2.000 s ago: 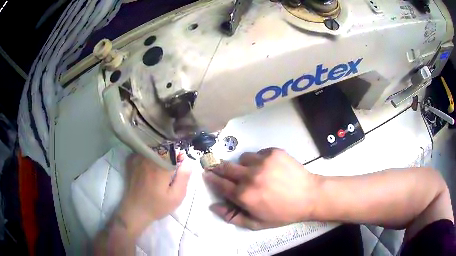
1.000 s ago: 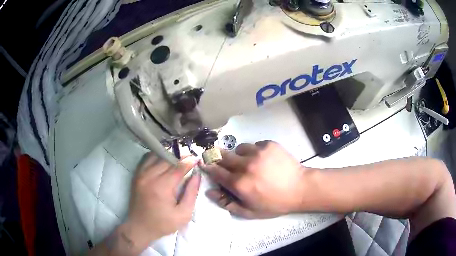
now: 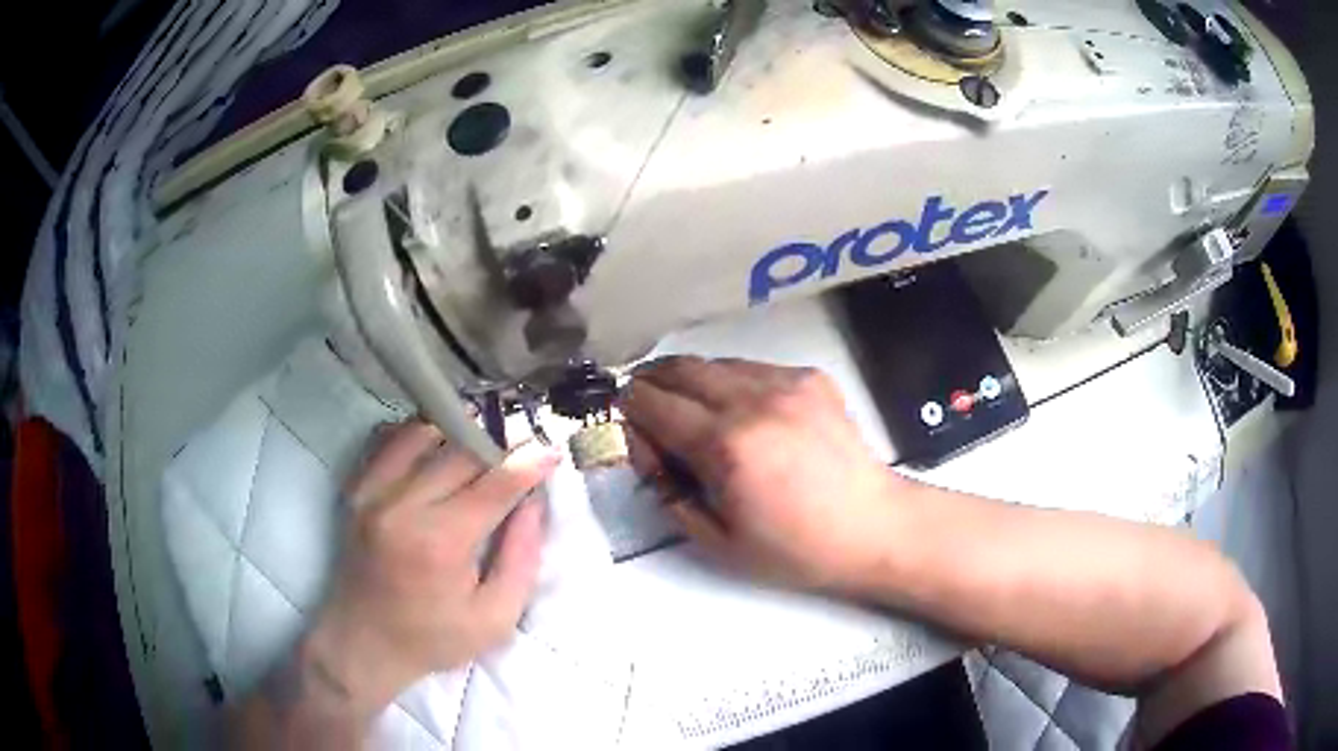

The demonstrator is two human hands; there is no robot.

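A white quilted panel [image 3: 264, 514] with diamond stitch lines lies on the machine bed, running under the left end of the cream sewing machine head [image 3: 734, 191]. My left hand [image 3: 440, 550] holds the panel's edge beside the presser foot [image 3: 506, 418], thumb and fingers close together. My right hand [image 3: 756, 470] is just right of the yellowish round piece [image 3: 599, 445], fingers curled and slightly blurred; its fingertips are partly hidden and I cannot tell whether it holds anything. A metal plate [image 3: 638, 514] shows in the bed below the round piece.
A black smartphone [image 3: 932, 360] with call buttons lies under the machine arm. Stacked striped panels [image 3: 88, 279] are behind the machine at left, with an orange rim [image 3: 41, 572] below them. Small tools, one yellow [image 3: 1281, 316], are at far right. More quilting [image 3: 1035, 704] hangs at lower right.
My right hand has moved up and away from the panel edge, uncovering the metal plate. My left hand stays at the edge, shifted slightly left. The whole view has shifted a little.
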